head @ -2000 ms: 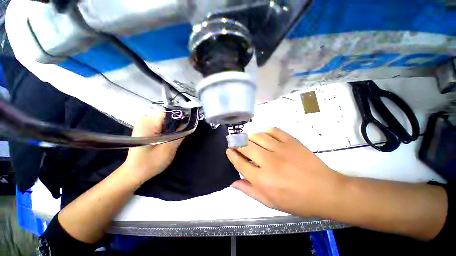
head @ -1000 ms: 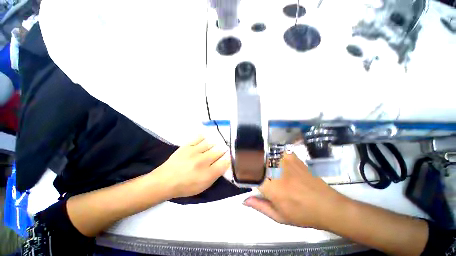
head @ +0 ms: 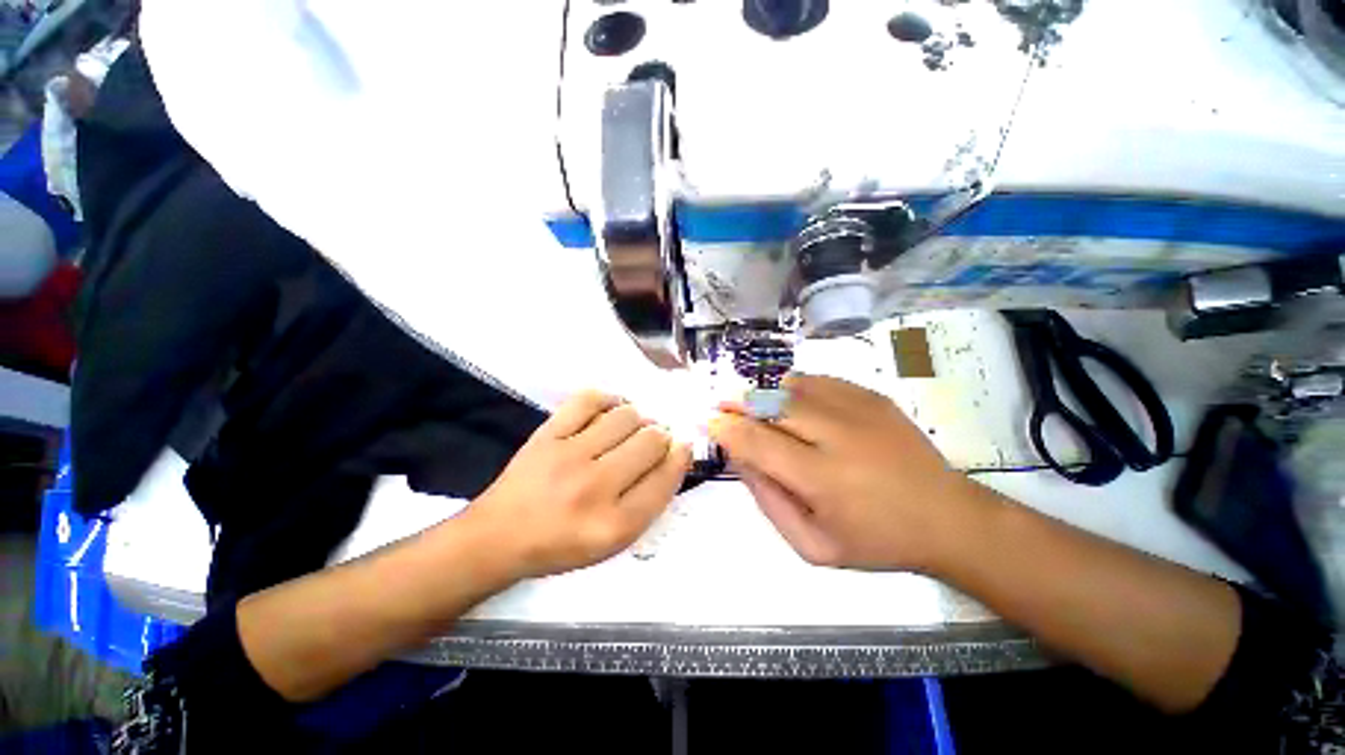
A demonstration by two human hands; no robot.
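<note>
The black garment piece [head: 339, 384] lies on the left of the table, runs under my left forearm and reaches toward the needle area. My left hand [head: 598, 479] is closed on its edge just left of the needle, fingers curled. My right hand [head: 841, 472] has thumb and forefinger pinched close to the needle; what lies between them is too bright and small to tell. The fingertips of both hands nearly meet in front of the presser foot area [head: 716, 443]. The white sewing machine head [head: 885, 133] with its blue stripe hangs over them.
Black scissors [head: 1092, 398] lie right of the needle plate area, beside a small tan rectangle [head: 913, 353]. A dark flat object [head: 1232, 472] lies further right. A measuring tape [head: 738, 652] runs along the front edge. A blue crate [head: 96, 575] stands at lower left.
The view has shifted, so the machine head sits higher and the needle area shows more. Both hands have come closer together at the needle. Less black cloth shows between and below them.
</note>
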